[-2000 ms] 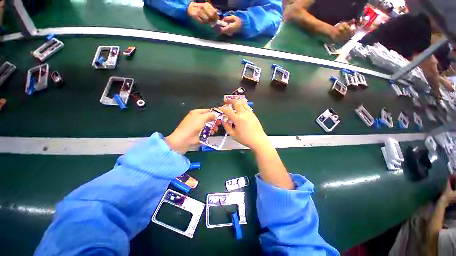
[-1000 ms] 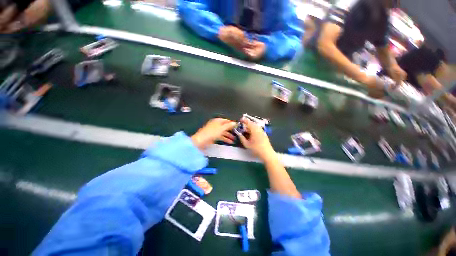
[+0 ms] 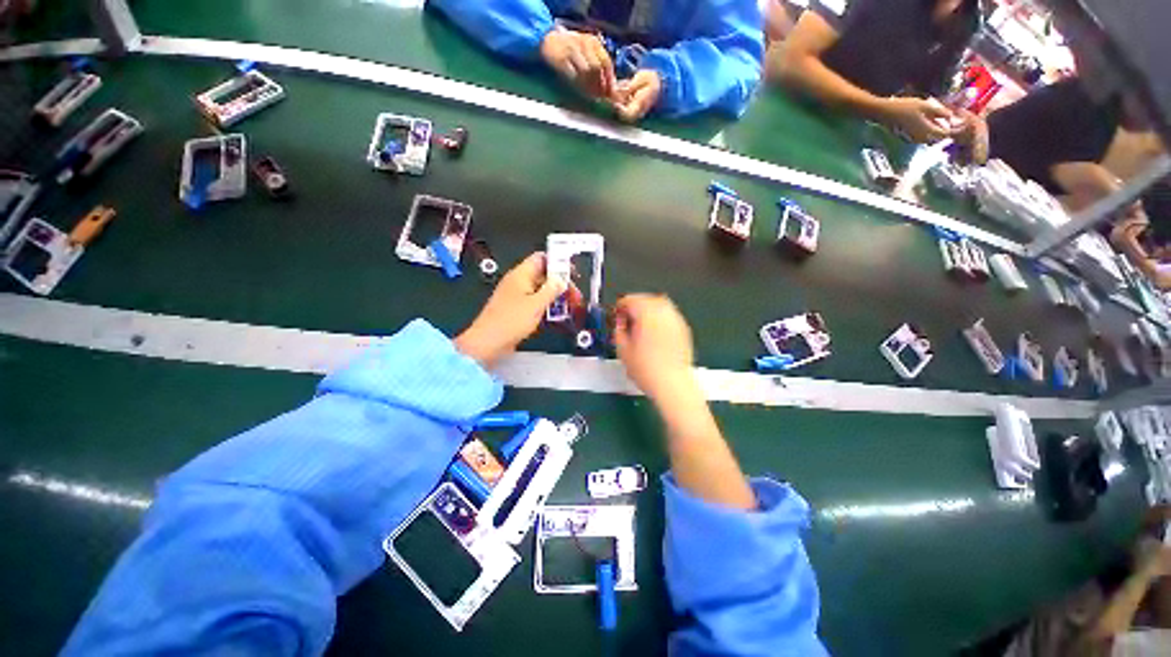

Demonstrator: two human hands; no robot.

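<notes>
My left hand [image 3: 518, 308] holds a white housing frame [image 3: 560, 254] upright over the belt's near rail, gripping its left side. A blue cell [image 3: 596, 320] and a small round part [image 3: 584, 340] hang at its lower end. My right hand [image 3: 658, 339] is just right of them, fingers curled; whether it pinches anything is unclear. On the near ledge lie two housing frames [image 3: 492, 581], [image 3: 623, 549], a long white housing [image 3: 524, 498], a small white cover [image 3: 616, 481] and an orange-brown module [image 3: 483, 462] by blue cells.
Housings with blue cells stand along the dark green belt [image 3: 334, 244], between pale rails [image 3: 193, 336]. White stacked parts [image 3: 1013, 447] and a black item [image 3: 1072, 462] are at right. A person in blue sleeves [image 3: 700, 71] and others in dark tops work across the belt.
The long white housing now lies on the near ledge, partly over a frame. My left hand now holds a frame up. My right hand is apart from it. The view has shifted.
</notes>
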